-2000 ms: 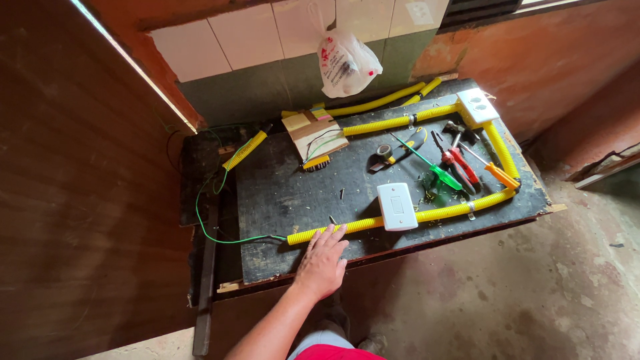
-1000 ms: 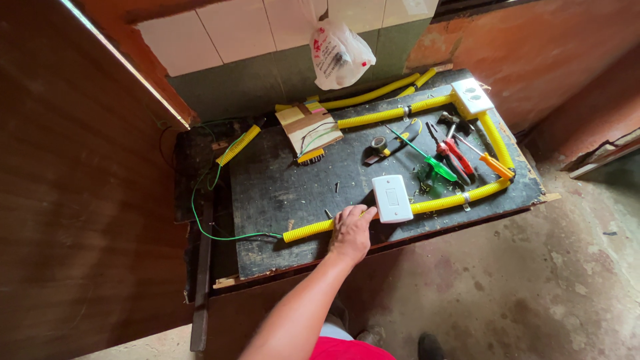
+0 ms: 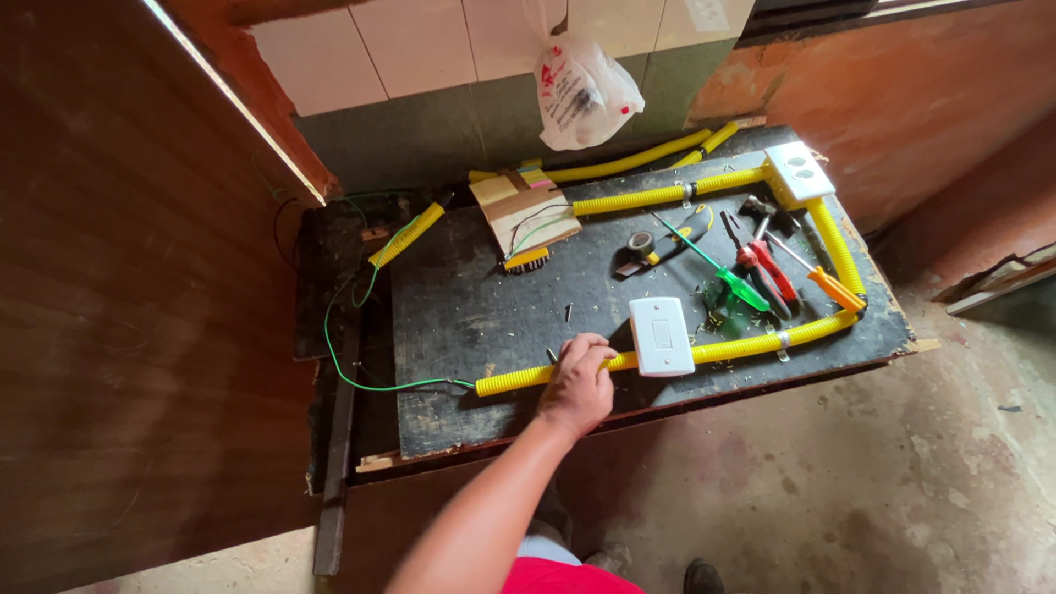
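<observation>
My left hand (image 3: 580,381) is curled over the yellow corrugated conduit (image 3: 516,380), just left of a white switch plate (image 3: 662,337); its fingertips lie on the tube. My right hand is out of view. A green wire (image 3: 328,330) and a short dark wire end come out of the conduit's left end. Beyond the switch, the conduit bends round to a white socket box (image 3: 799,174) at the back right. From there it runs left to a wooden block (image 3: 528,216), where green and black wire ends lie. Short screws lie on the black board (image 3: 462,313) near my hand.
Right of the middle lie a tape roll (image 3: 641,244), a utility knife (image 3: 691,233), a green screwdriver (image 3: 742,289), red pliers (image 3: 763,268), a hammer (image 3: 769,216) and an orange screwdriver (image 3: 835,289). A plastic bag (image 3: 584,95) hangs behind. A loose conduit piece (image 3: 407,236) lies left.
My left hand has moved right along the conduit from near its left end toward the switch plate, and its fingers have gone from spread to curled over the tube.
</observation>
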